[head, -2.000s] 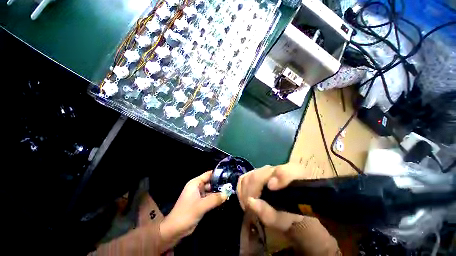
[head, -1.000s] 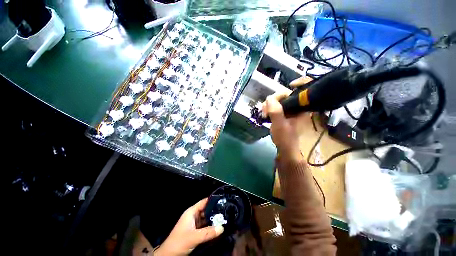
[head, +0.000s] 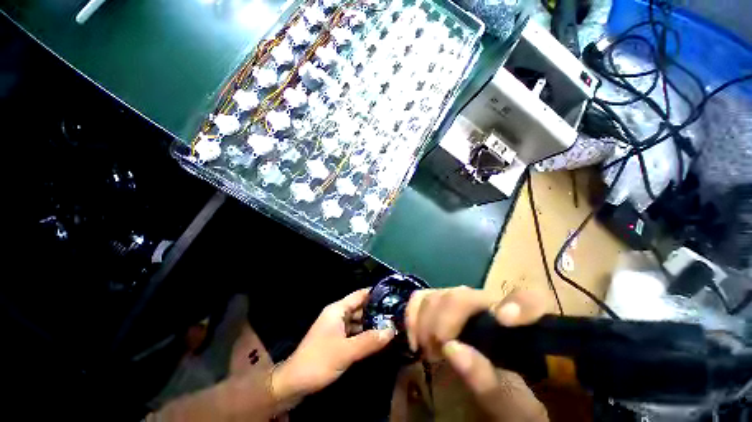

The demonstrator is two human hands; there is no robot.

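Note:
My left hand (head: 326, 350) holds a glossy black camera housing (head: 381, 298) over the lap, below the bench edge. My left thumb lies by a small silver motor (head: 386, 326) at the housing's near side. My right hand (head: 458, 330) grips the black electric screwdriver (head: 614, 354) with its orange band, held nearly level. Its front end points at the housing. My right fingers hide the driver tip and part of the housing, so contact cannot be told.
A clear blister tray (head: 272, 216) of silver motors with yellow and orange leads lies on the green bench (head: 124, 78). The screw feeder (head: 540, 115) stands right of it. Farther right are a cardboard sheet (head: 548, 214), black cords (head: 660, 107), plastic bags and a blue tray (head: 709, 49). A black bin (head: 91, 198) is lower left.
My right hand and the screwdriver have moved from the screw feeder down to the housing in my left hand. The camera view has also shifted.

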